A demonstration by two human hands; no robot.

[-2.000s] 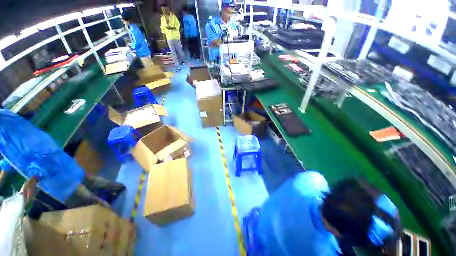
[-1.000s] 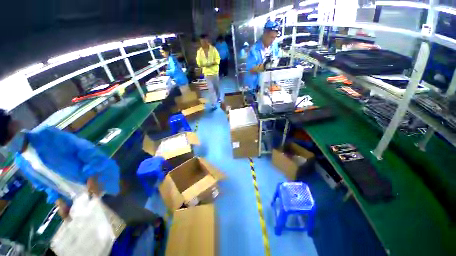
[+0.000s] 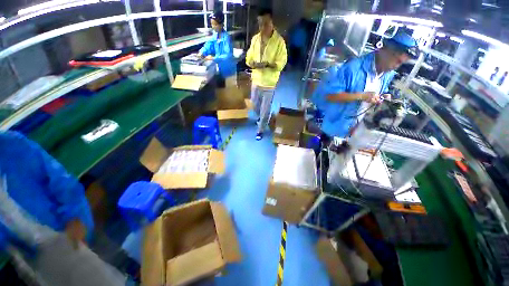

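Neither of my hands is in the picture. Nearest in front of me on the floor is an open, empty-looking cardboard box (image 3: 192, 242) with its flaps spread. Behind it stands an open carton (image 3: 187, 166) with white contents in rows. To the right is a closed carton (image 3: 292, 196) with a white top. A black tray (image 3: 414, 229) lies on the green bench at the right. An orange-edged piece (image 3: 407, 208) lies beside it.
Blue stools (image 3: 142, 204) stand left of the aisle. A person in blue (image 3: 42, 184) is at the left edge. A person in yellow (image 3: 268, 58) stands ahead. Another in blue (image 3: 351, 92) works at a white-framed stand on the right. Green benches (image 3: 134, 114) run along both sides.
The view has moved forward along the aisle; the cartons, the person in yellow and the right-hand stand look closer. The seated person at the right bench and the right-hand blue stool are out of view.
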